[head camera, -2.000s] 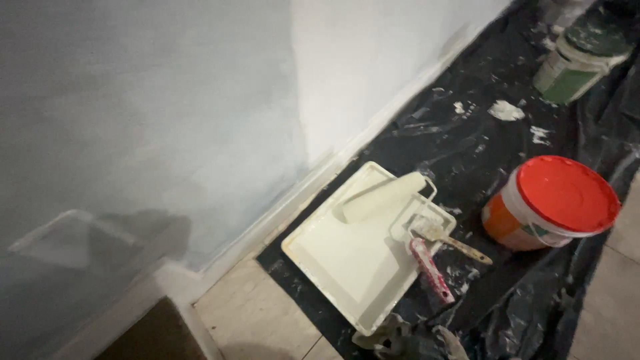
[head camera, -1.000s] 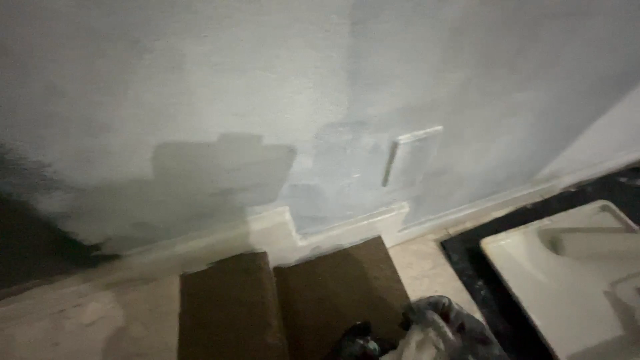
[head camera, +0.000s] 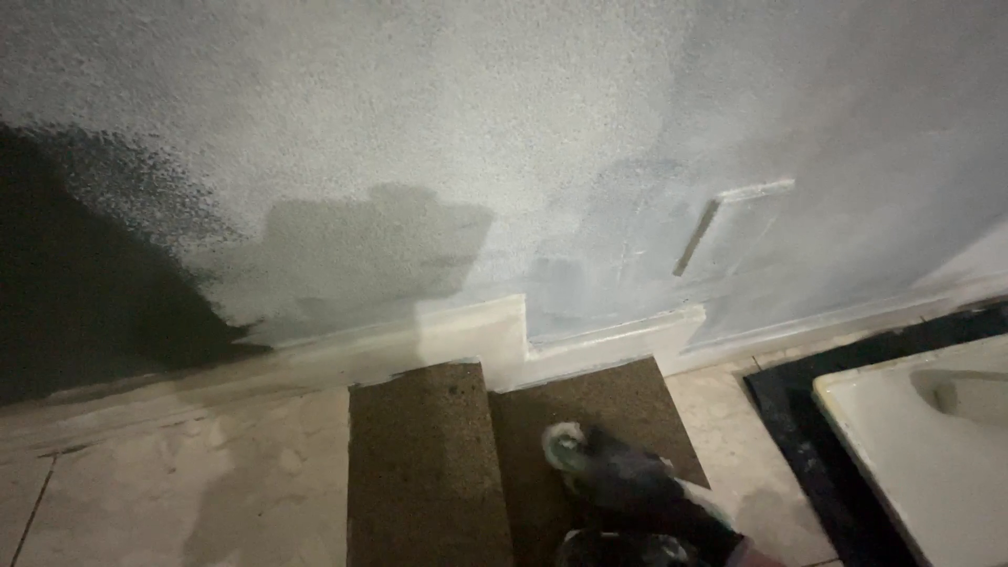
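Note:
My right hand (head camera: 630, 476), in a dark glove smeared with pale paint, reaches in from the lower right over a brown step. It is motion-blurred. At its fingertips is a round, whitish-green shape (head camera: 565, 446); whether it is held or is part of the glove I cannot tell. Below, a dark, paint-marked shape (head camera: 622, 550) is cut off by the bottom edge, and I cannot tell if it is my left hand. A white paint tray (head camera: 929, 441) lies on black plastic sheeting (head camera: 803, 441) at the right, with part of a roller cover (head camera: 972, 398) in it.
Two brown step surfaces (head camera: 425, 472) meet a pale stepped baseboard (head camera: 472, 331). The wall (head camera: 472, 102) is painted whitish-grey, with a dark area (head camera: 87, 276) at the left and an L-shaped raised mark (head camera: 717, 205). Pale floor tiles (head camera: 276, 472) lie left of the steps.
The view has swung left from the tray, the brush and the red-lidded bucket to the steps. The gloved hand now extends further over the brown step than one second ago.

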